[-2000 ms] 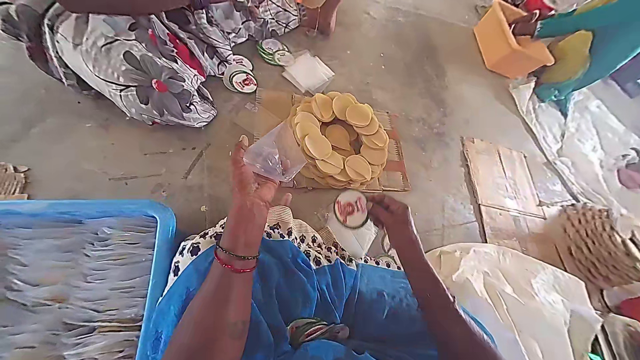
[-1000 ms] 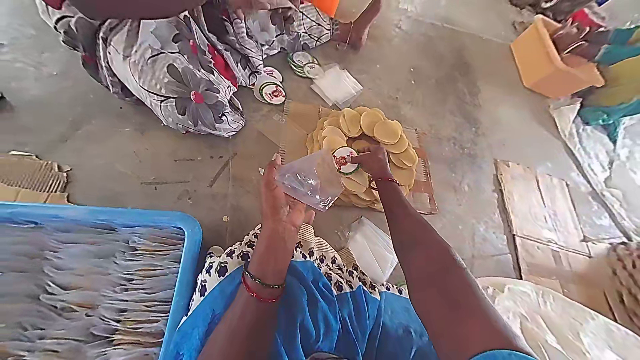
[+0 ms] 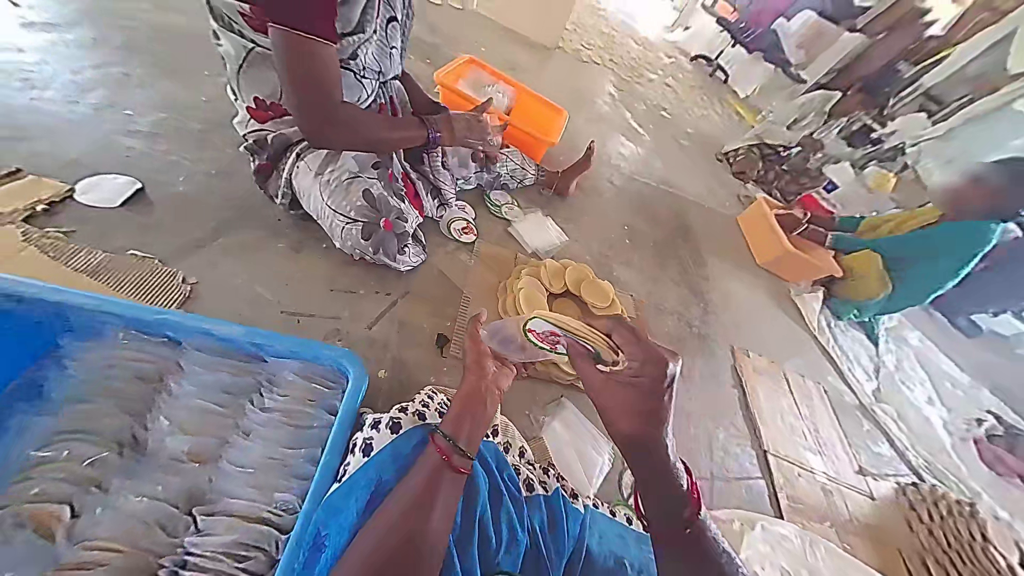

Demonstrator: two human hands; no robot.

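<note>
My left hand [image 3: 490, 358] holds a clear plastic bag [image 3: 509, 339] by its side, with the fingers around the bag. My right hand [image 3: 628, 372] grips a small stack of thin round tan discs [image 3: 600, 334] with a round printed label [image 3: 546, 336] on its face; the far end of the stack lies at or inside the bag's mouth. Behind both hands, more tan discs [image 3: 532, 294] lie in an overlapping ring on a piece of cardboard [image 3: 482, 268]. Flat clear bags [image 3: 578, 444] rest by my lap, below my right hand.
A blue crate [image 3: 320, 344] of filled clear bags stands at left. Ahead sits a person [image 3: 344, 128] with an orange bin [image 3: 512, 108], printed labels [image 3: 460, 224] and white sheets [image 3: 538, 233] nearby. Another person [image 3: 920, 248] is at right by an orange bin [image 3: 780, 244]. Flattened cardboard [image 3: 800, 424] lies at right.
My right hand, earlier at the ring of discs with a label, now holds a stack of discs and the label at the bag in my left hand. The view has tilted up.
</note>
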